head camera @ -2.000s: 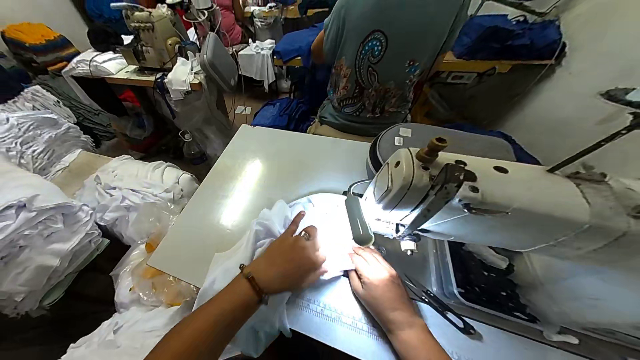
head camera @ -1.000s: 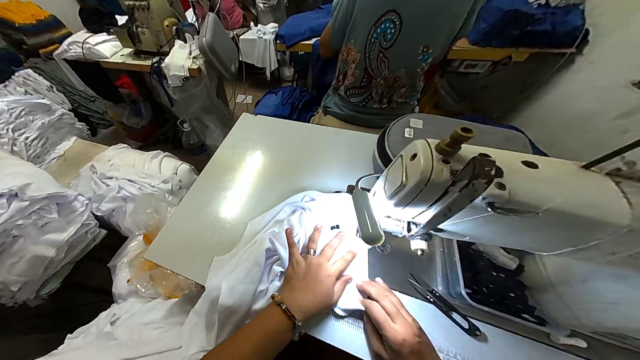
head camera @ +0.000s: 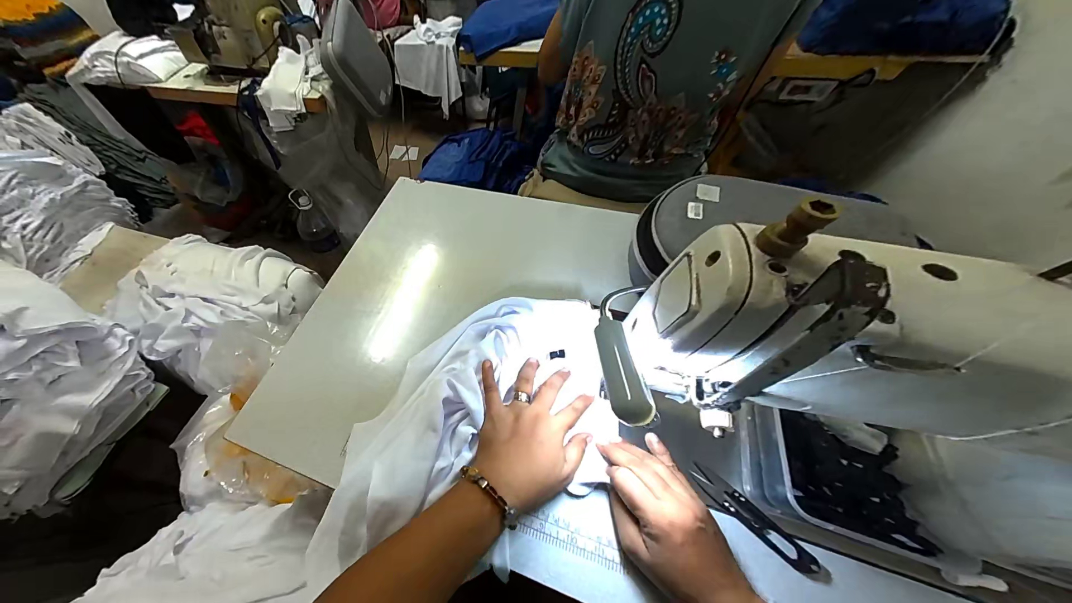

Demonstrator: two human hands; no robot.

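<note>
White fabric (head camera: 452, 402) lies bunched on the sewing table and hangs over its near edge. My left hand (head camera: 532, 440) rests flat on it, fingers spread, a ring and a bracelet on. A small dark tag (head camera: 557, 354) shows on the cloth beyond those fingers. My right hand (head camera: 657, 511) is at the fabric's right edge, fingertips touching it; whether they pinch it I cannot tell. Just beyond the hands stands the white sewing machine (head camera: 837, 327), with a lit lamp (head camera: 624, 373) beside its needle area. Black thread snips (head camera: 754, 519) lie right of my right hand.
A clear plastic bin (head camera: 758, 452) of dark pieces sits under the machine arm. A printed ruler scale (head camera: 578, 536) runs along the table (head camera: 335, 402). Stacks of white cloth (head camera: 67, 385) stand at the left. Beyond the table a person (head camera: 653, 92) sits facing away.
The white fabric has shifted and now shows a small dark tag. My left hand has spread flat on it, lower than two seconds ago. The snips lie in much the same place.
</note>
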